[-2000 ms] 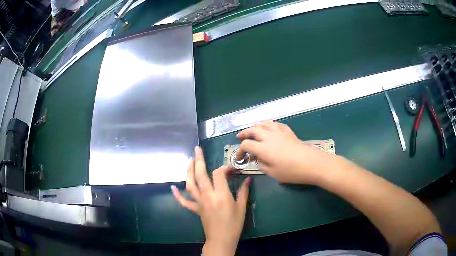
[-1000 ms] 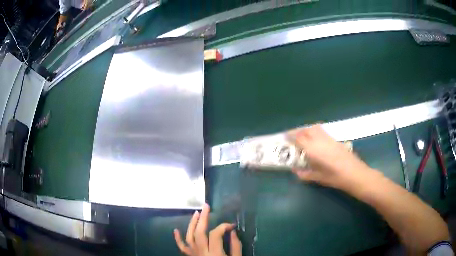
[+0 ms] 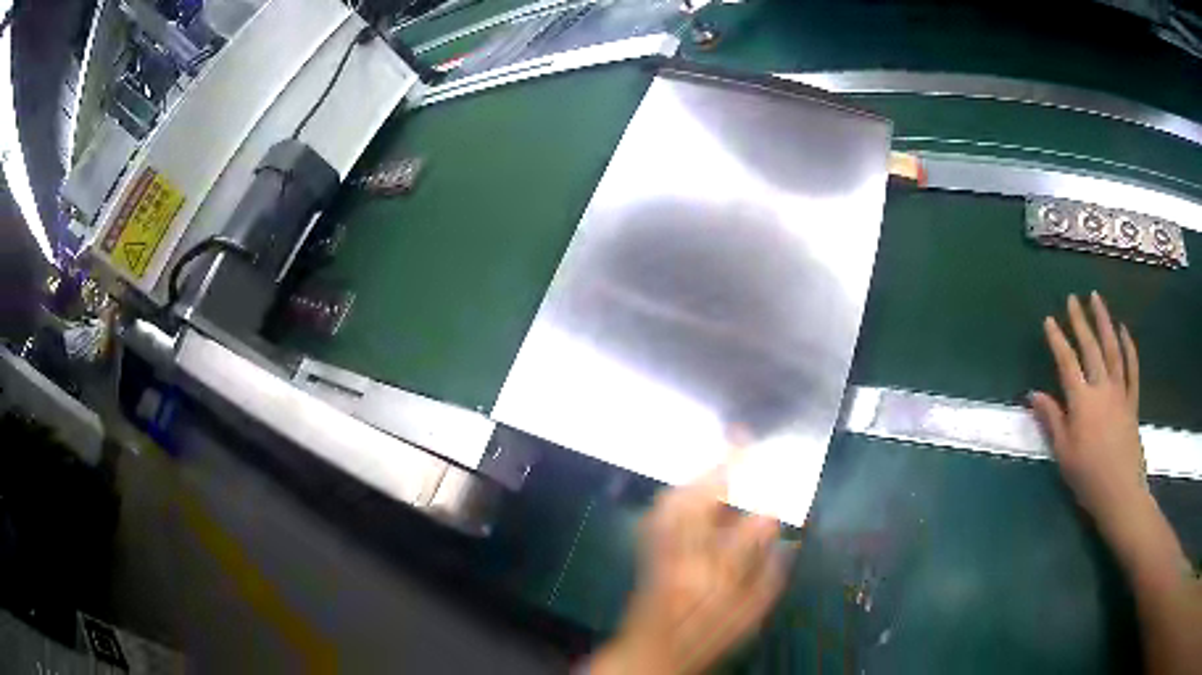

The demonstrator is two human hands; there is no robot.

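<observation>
A four-hole housing lies at the upper right on the green surface, just inside the far metal rail, its ringed circles facing up. My right hand is below it, apart from it, empty with fingers spread, over the near metal strip. The large shiny sheet-metal plate lies in the middle, tilted in view. My left hand is blurred at the plate's front edge, fingers overlapping its near corner. Whether it grips anything cannot be told.
A pale machine with a yellow warning label and a dark motor stands at the left. Small housings lie near it. A yellow-and-red block touches the plate's far right corner. Tiny loose parts lie near the front.
My right hand has let go of the housing, which now lies by the far rail. My left hand has moved onto the plate's front edge. The view has swung left.
</observation>
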